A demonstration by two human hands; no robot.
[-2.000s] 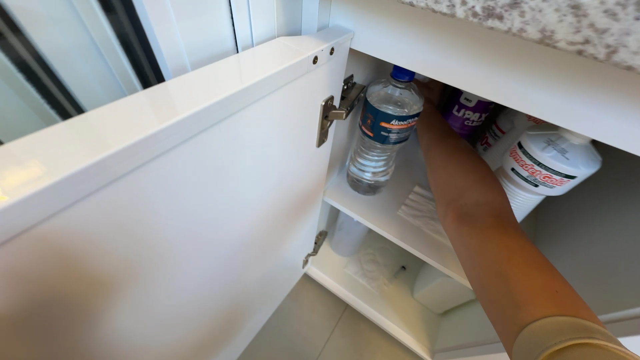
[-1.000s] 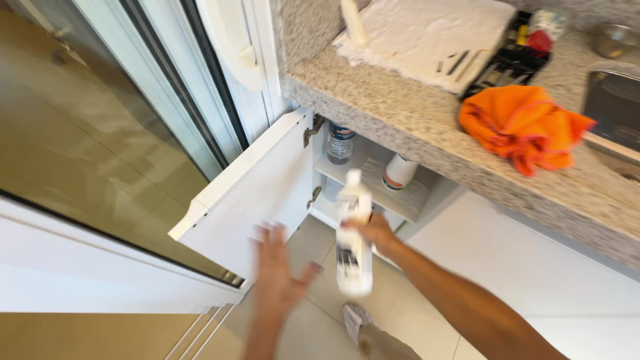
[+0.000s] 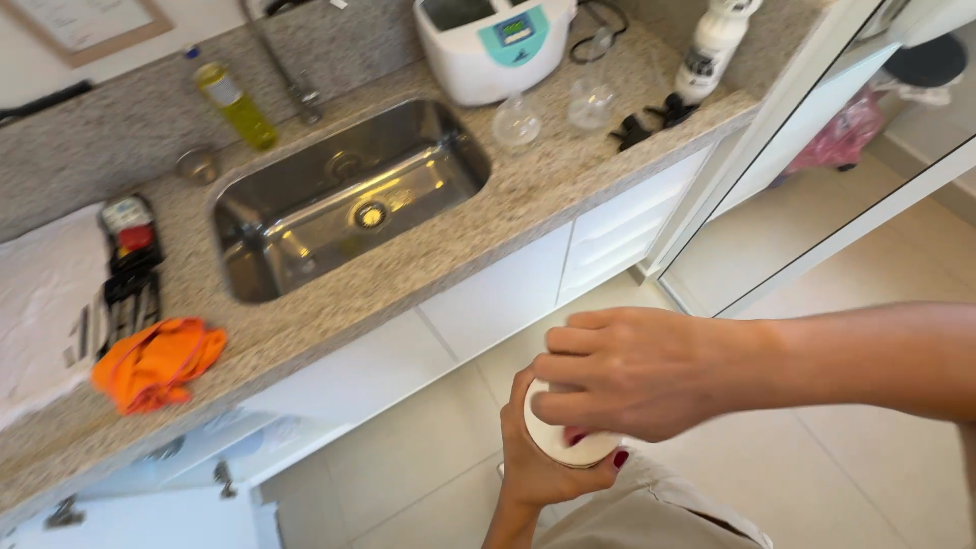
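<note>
My left hand [image 3: 545,465] is wrapped around a white plastic bottle [image 3: 560,442], seen from above near my lap. My right hand [image 3: 621,374] reaches over the bottle's top, its fingers curled there; the cap is hidden behind them, so I cannot tell whether they grip it. The bottle stays below the granite counter's front edge, above the tiled floor.
A steel sink [image 3: 358,198] sits in the granite counter [image 3: 427,274], with a white electric bath unit [image 3: 496,61], glass flasks [image 3: 518,122], a white bottle [image 3: 709,53] and an orange cloth [image 3: 160,362] around it. The cabinet door [image 3: 152,522] stands open at lower left.
The view has swung right to the sink. One second ago my right hand alone held the white bottle beside the open cabinet; now my left hand is around a white bottle and my right is over its top.
</note>
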